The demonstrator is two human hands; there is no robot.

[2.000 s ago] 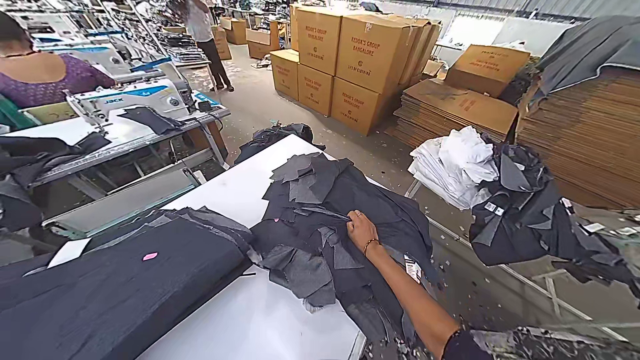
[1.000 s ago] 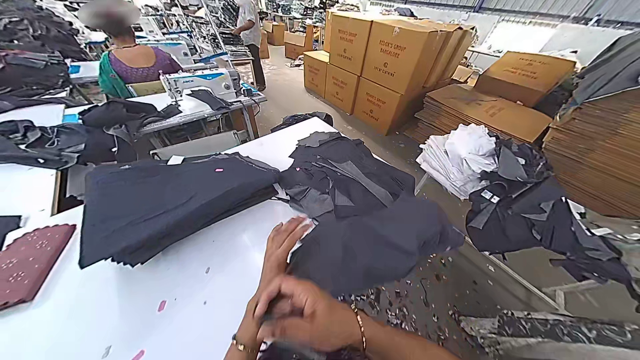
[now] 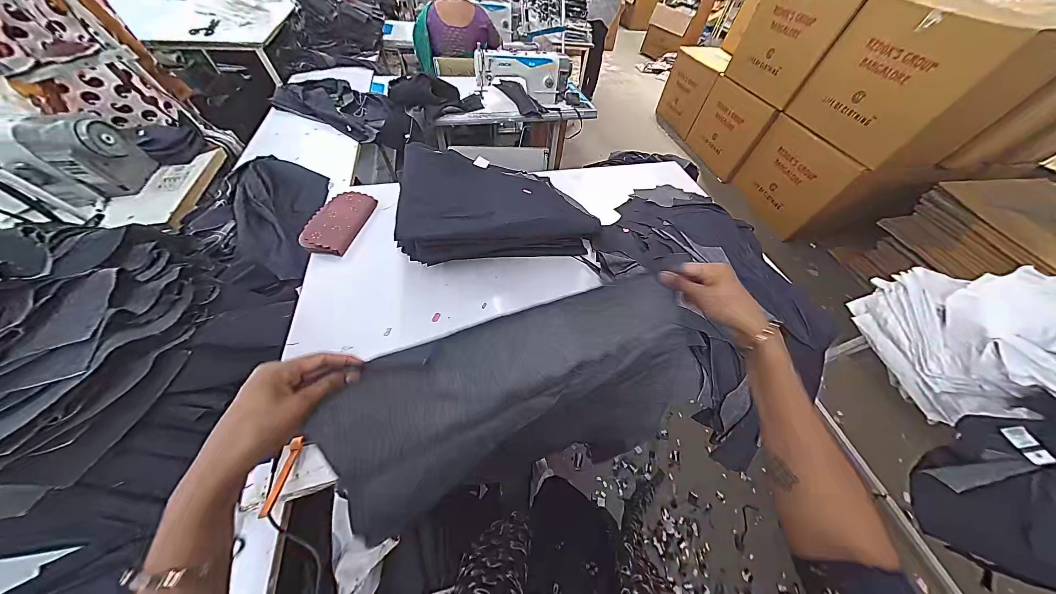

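A dark grey fabric panel point(image 3: 503, 363) is stretched between my two hands over the near edge of the white table point(image 3: 396, 305). My left hand point(image 3: 289, 396) pinches its left upper corner, and my right hand point(image 3: 714, 297) grips the right upper corner. Beyond the panel lies a neat stack of dark cut fabric point(image 3: 487, 206), with a small pink mark on top. Just past my right hand, a loose heap of dark fabric pieces point(image 3: 693, 231) covers the table's right side. A folded maroon fabric piece point(image 3: 338, 223) rests left of the stack.
Layered dark fabric point(image 3: 91, 346) fills the left side. Sewing machines point(image 3: 524, 74) stand ahead, where a person point(image 3: 458, 33) sits. Cardboard boxes point(image 3: 858, 91) are piled back right, with flattened cartons point(image 3: 982, 223) and white fabric point(image 3: 973, 338) nearer. Scraps litter the floor point(image 3: 701, 511).
My right hand was on the fabric heap two seconds ago, then both hands were close together at the table's near edge. Now they are spread apart with the panel between them. The view has swung left.
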